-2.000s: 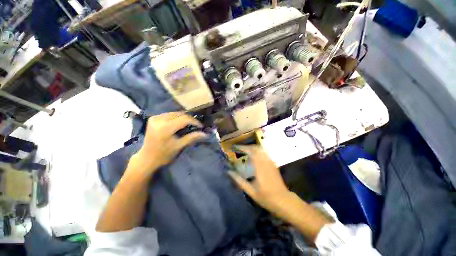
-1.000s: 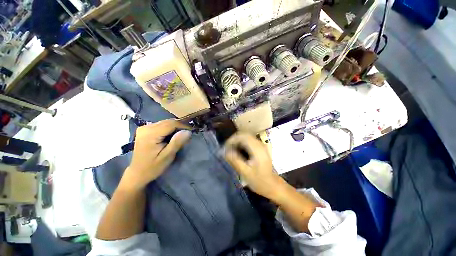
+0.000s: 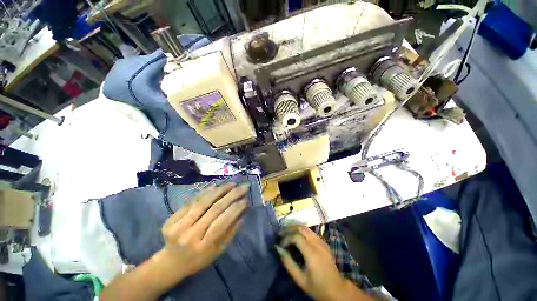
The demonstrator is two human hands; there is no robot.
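The blue-grey garment piece [image 3: 141, 220] lies in front of and left of the cream overlock machine [image 3: 203, 97], with more of it behind the head. My left hand [image 3: 206, 223] lies flat on the cloth below the presser foot area, fingers extended, slightly blurred. My right hand [image 3: 309, 261] is curled at the cloth's right edge near the table's front edge; its fingertips seem to pinch the edge, but blur hides the grip. The cloth's edge is a little in front of the needle area. White fabric [image 3: 97, 235] shows at the cloth's left edge.
The yellow-framed bed opening [image 3: 294, 189] is right of the cloth. A slim metal tool [image 3: 383, 161] and looped cord lie on the table's right side. A blue bin [image 3: 433, 235] with dark cloth stands at the right. Another machine [image 3: 17, 208] is at the left edge.
Both hands have moved down towards me, and the cloth edge has come away from the needle area. My left hand has flattened. The yellow-framed opening is more exposed.
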